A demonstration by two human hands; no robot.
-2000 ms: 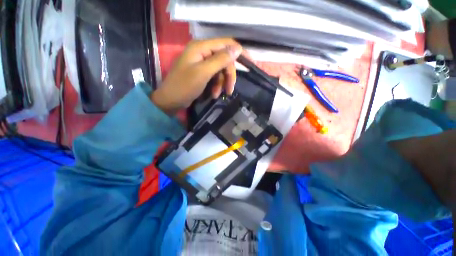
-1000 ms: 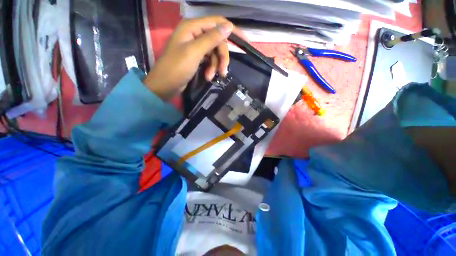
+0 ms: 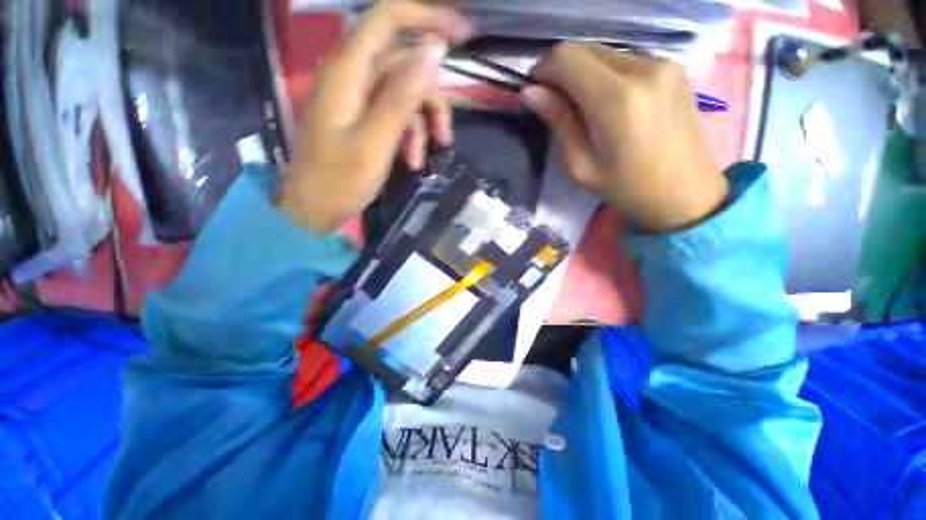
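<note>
The opened tablet [image 3: 447, 279] lies aslant in front of my lap, silver-grey inside. An orange-yellow flex cable [image 3: 426, 307] runs diagonally over its pale battery [image 3: 406, 305]. My left hand [image 3: 371, 117] is above the tablet's upper left corner and pinches one end of a thin black strip [image 3: 492, 71]. My right hand [image 3: 630, 132] is above the tablet's upper right side, its thumb and forefinger at the strip's other end. Both hands are slightly blurred. A dark panel [image 3: 498, 152] and a white sheet [image 3: 569, 208] lie under the tablet.
Layered dark slabs and white sheets lie at the back. A glossy black wrapped tablet [image 3: 198, 112] is at the left. A grey back cover [image 3: 817, 183] is at the right. One blue cutter handle tip [image 3: 712, 103] shows beside my right hand. Blue crates [image 3: 61, 406] stand at the lower left.
My right hand has come in from the right to the strip and now hides most of the cutters and the orange tool. My left hand and the strip have moved up a little.
</note>
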